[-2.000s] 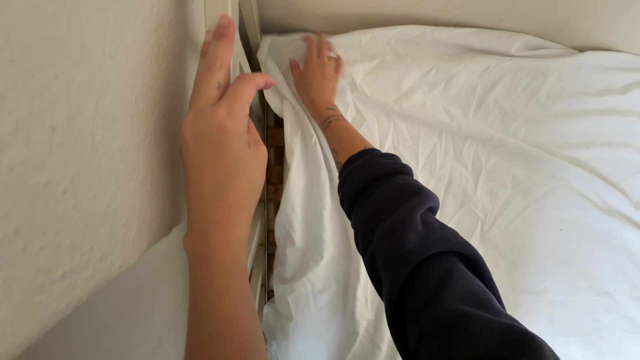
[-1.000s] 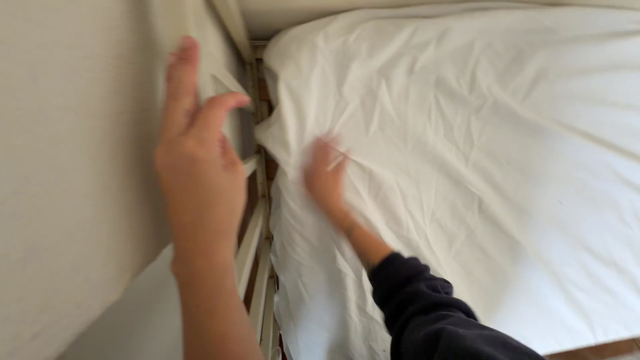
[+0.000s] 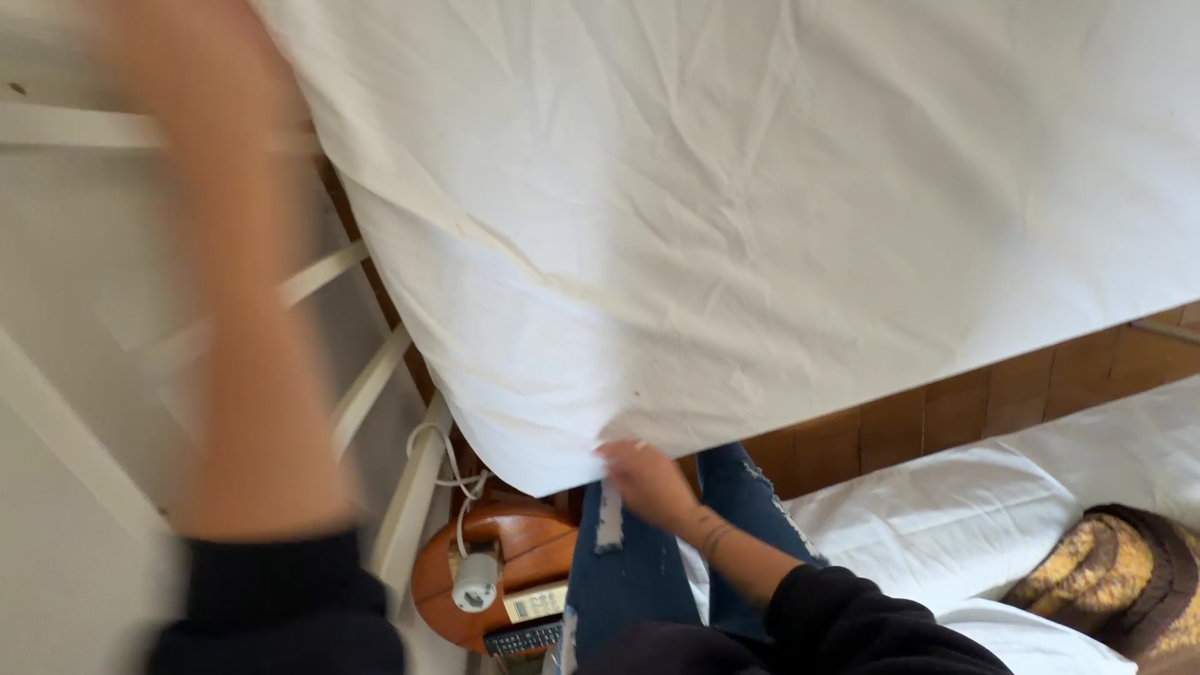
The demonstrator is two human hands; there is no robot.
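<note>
A white fitted sheet covers the mattress, wrinkled across its top and smoother at the near corner. My right hand is at the sheet's near edge, beside that corner, its fingertips against the cloth; whether they pinch it I cannot tell. My left hand is blurred at the top left and partly cut off by the frame, over the white bed rails and close to the mattress side. Its fingers cannot be made out.
Below the corner, a wooden stool carries a white socket adapter with a cable and a black remote control. White bedding and a brown-yellow patterned blanket lie at the lower right, beside a wooden floor.
The view has swung down to the near end of the bed. My right hand has gone from the far corner of the sheet, across its top, to the near edge.
</note>
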